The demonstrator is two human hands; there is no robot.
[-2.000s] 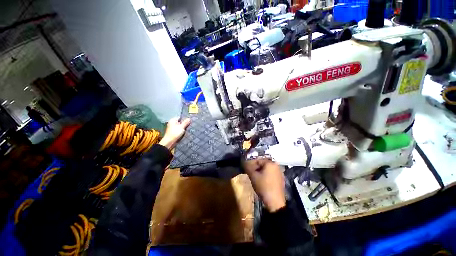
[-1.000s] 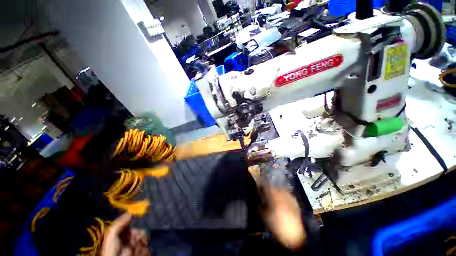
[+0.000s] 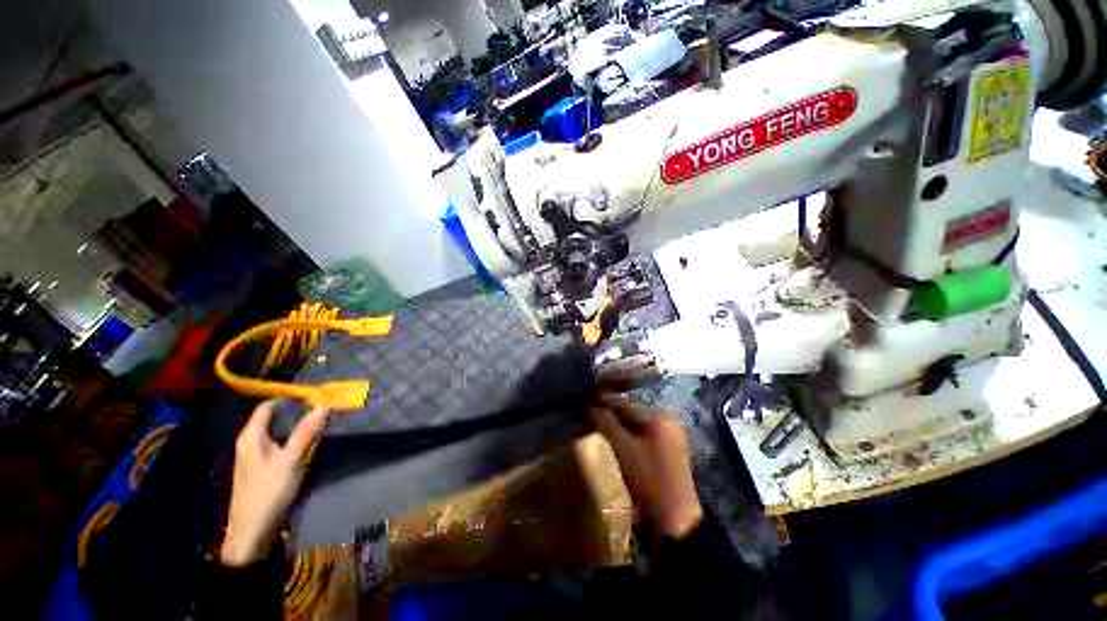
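The dark patterned bag body panel [image 3: 455, 352] lies in front of and under the sewing machine's needle area [image 3: 589, 303]. Its tan U-shaped handle [image 3: 231, 354] points left, with two flat handle tabs on the panel. My left hand [image 3: 270, 467] pinches the panel's near left edge just below the lower tab. My right hand [image 3: 649, 455] holds the panel's right end close to the cylinder arm [image 3: 704, 370]; its fingertips are partly hidden. A black fold runs along the near edge between both hands, and a plain grey-black layer hangs below it.
The white sewing machine head [image 3: 777, 146] stands at the right on its white-topped stand [image 3: 1032, 412]. Stacked panels with tan handles sit at the left, partly covered. The tan-brown board table [image 3: 522, 522] shows below the panel. A blue bin [image 3: 1020, 546] is at the lower right, a white pillar [image 3: 279, 134] behind.
The panel, blurred and lower a second ago, is now raised to the needle area with its handle at the left. My left hand has moved up to its edge; my right hand has closed on its right end.
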